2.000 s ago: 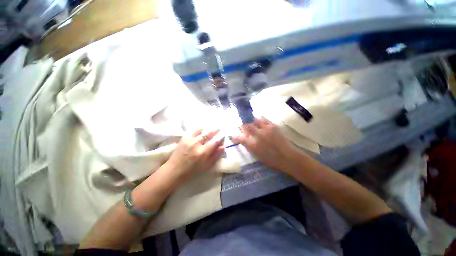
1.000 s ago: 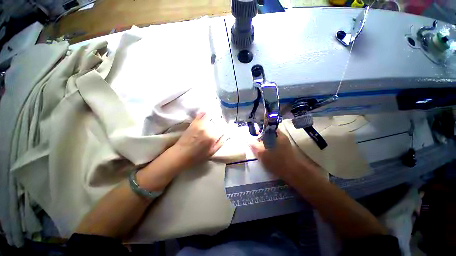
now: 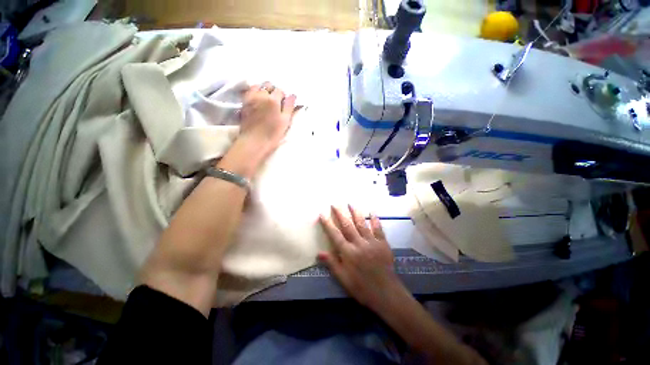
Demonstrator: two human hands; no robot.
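Observation:
The cream garment panel (image 3: 285, 221) lies spread and brightly lit left of the needle area, with bunched folds to its left. My left hand (image 3: 264, 114) is at the back of the panel, fingers curled on the cloth beside a whiter fold. My right hand (image 3: 356, 249) lies flat with fingers spread at the panel's right edge, in front of the presser foot area. The white sewing machine (image 3: 456, 93) with a blue stripe stands at the right. Glare hides the seam. Beige facing pieces (image 3: 488, 232) lie right of the needle, one bearing a black label (image 3: 445, 199).
Long stacked cut panels (image 3: 35, 150) hang at the table's left. The ruler-marked grey front edge (image 3: 442, 267) runs before the machine. Wood (image 3: 242, 13) shows behind. A yellow round object (image 3: 499, 26) is behind the machine head.
My left hand has moved forward and left, away from the needle, with cloth. My right hand has come out from beside the needle toward the front edge. The panel has shifted left; the view has shifted.

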